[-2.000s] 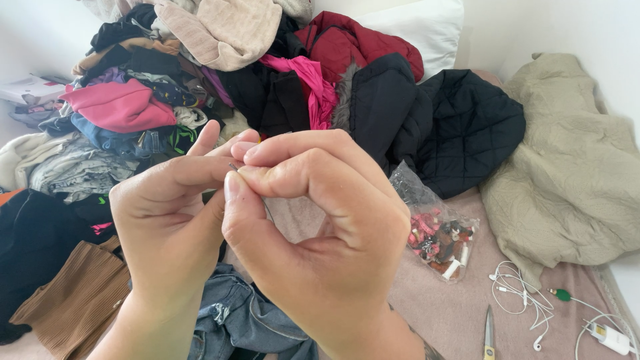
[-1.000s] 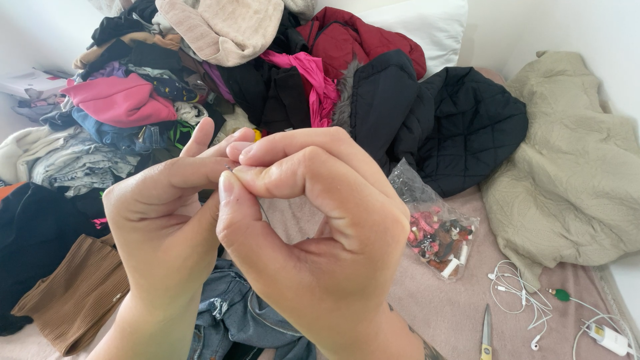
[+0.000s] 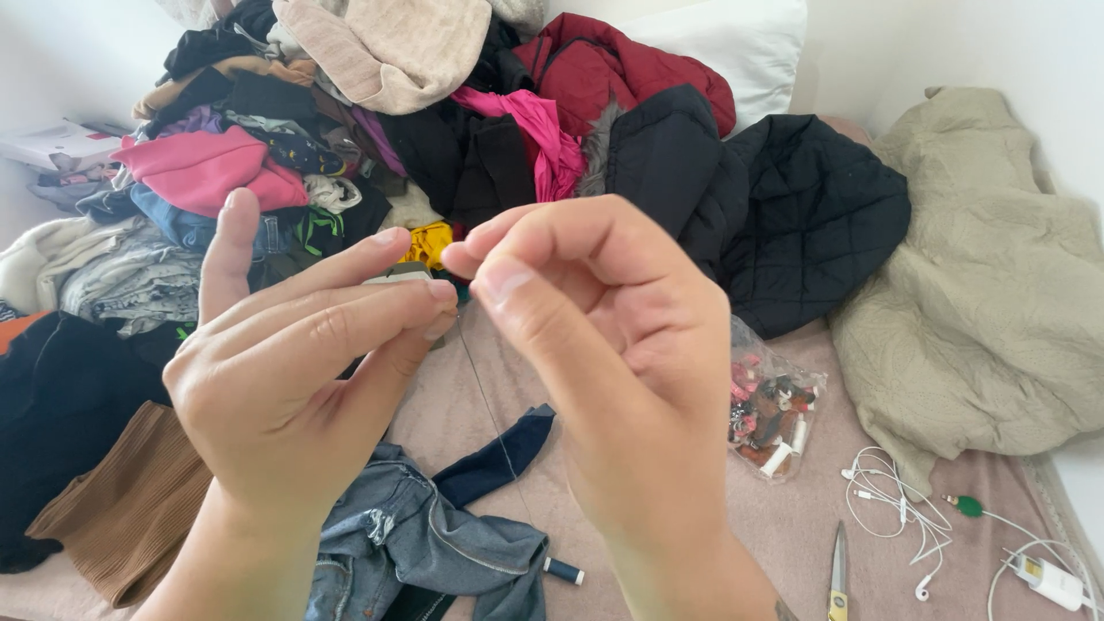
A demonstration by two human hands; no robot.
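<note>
My left hand (image 3: pixel 319 345) is raised at centre left, its thumb and index finger pinched on a thin dark thread (image 3: pixel 485 392) that hangs down between the hands. My right hand (image 3: pixel 604 345) is just to the right, with thumb and fingertips pressed together; whether something tiny is between them cannot be seen. A small gap parts the two hands. Below them lie blue denim jeans (image 3: pixel 431 535) with a frayed patch, and a spool of dark blue thread (image 3: pixel 564 571) rests beside them.
Scissors (image 3: pixel 837 573) lie at the lower right, near white earphones (image 3: pixel 901 509) and a charger with cable (image 3: pixel 1048 582). A clear plastic bag (image 3: pixel 776 414) holds spools and small items. Piled clothes (image 3: pixel 216 168), a black quilted jacket (image 3: pixel 811 216) and a beige cover (image 3: pixel 975 285) stand behind.
My hands were touching at the fingertips and have now moved apart. The thread hanging below them, the spool and a dark blue cloth strip show now.
</note>
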